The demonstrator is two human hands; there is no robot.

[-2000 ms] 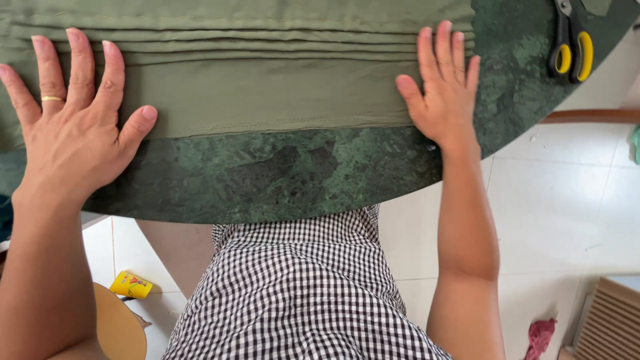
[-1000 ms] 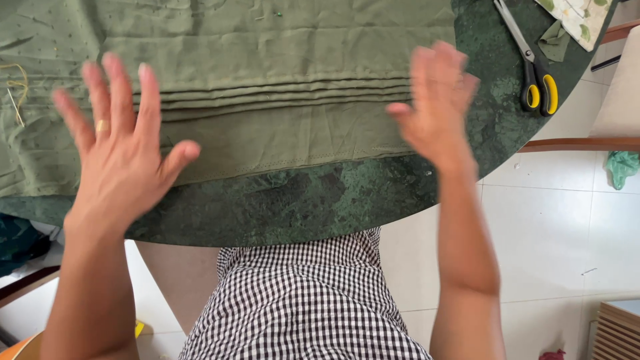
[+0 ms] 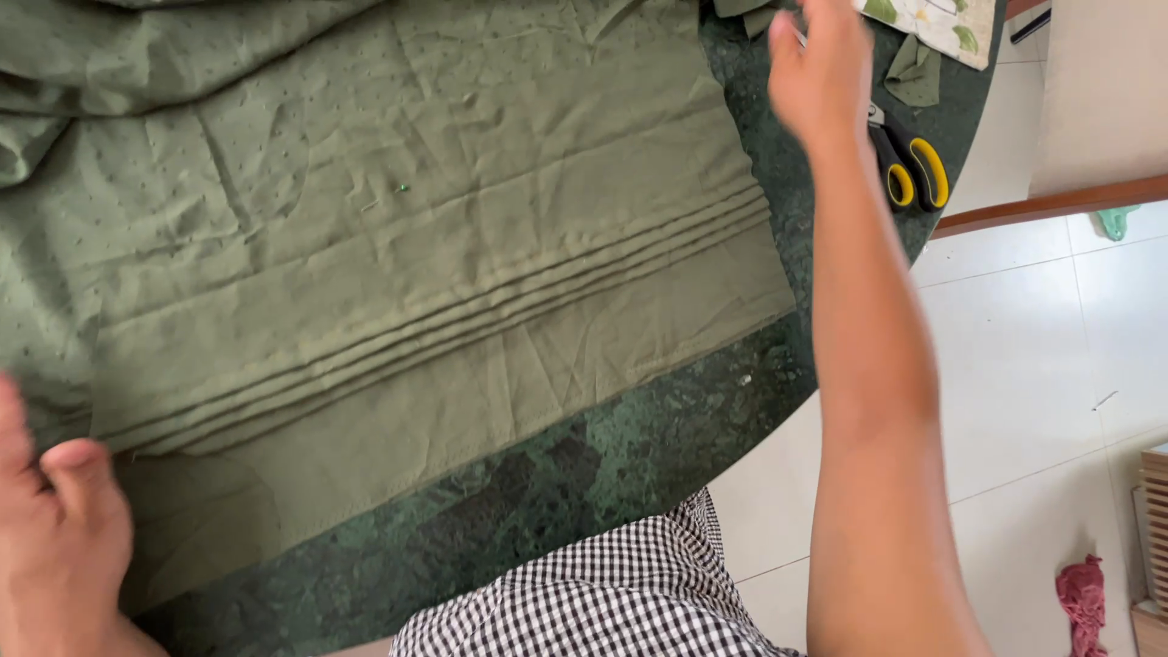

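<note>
Olive green fabric (image 3: 456, 228) lies over the dark green marble-patterned table (image 3: 566, 474), with several narrow parallel folds running across it near its lower edge. A small green pin head (image 3: 403, 187) shows on the cloth. My left hand (image 3: 59, 520) is at the left edge, partly out of view, thumb apart from the fingers, with nothing visible in it. At the upper right, my right hand (image 3: 821, 78) is blurred beyond the fabric's right edge, close to black-and-yellow scissors (image 3: 912, 169). Its fingertips are cut off by the frame, so whether it holds anything is unclear.
A green fabric scrap (image 3: 914, 73) and a white cloth with a leaf print (image 3: 958, 32) lie at the table's upper right. A chair (image 3: 1058, 203) stands beyond the table edge. A reddish cloth (image 3: 1082, 602) is on the tiled floor.
Both hands, which were flat on the fabric two seconds ago, have come off it. The right has moved up and away toward the scissors' side. The view has tilted and shifted.
</note>
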